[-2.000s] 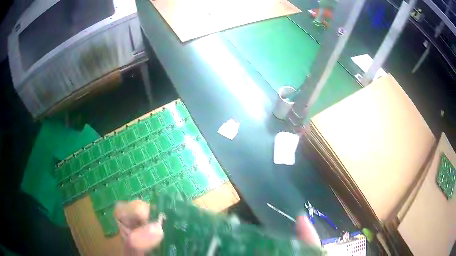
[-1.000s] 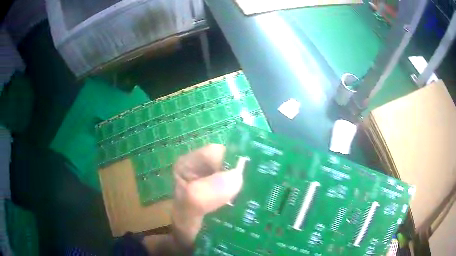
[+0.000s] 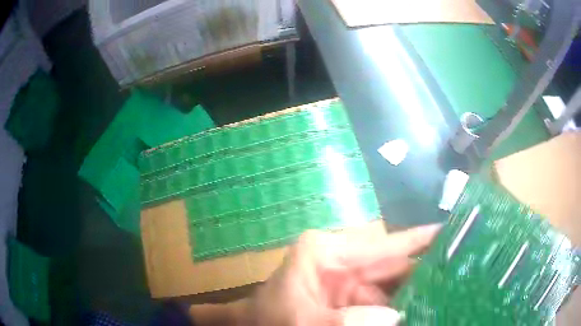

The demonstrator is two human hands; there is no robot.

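A green PCB panel (image 3: 490,261) is at the lower right, connector face up, with long white strips; it is blurred and cut off by the lower edge. My left hand (image 3: 337,274) is at the panel's left edge, thumb and fingers gripping it. My right hand is not in view. Other green panels (image 3: 255,172) lie in rows on a cardboard sheet (image 3: 167,255) left of the held panel, their outlined faces up. Bare cardboard shows at the sheet's lower left and front edge.
Plain green sheets (image 3: 121,159) lie at the left. A grey-white machine (image 3: 197,38) stands behind. The dark green bench (image 3: 414,191) bears paper scraps (image 3: 394,152) and a cup (image 3: 465,132) beside a metal post. Cardboard sheets (image 3: 541,172) are at the right.
The view has swung left. The held panel has moved to the lower right and tilted differently. The right fingertip and side cutters seen earlier are out of view. The laid panels look the same.
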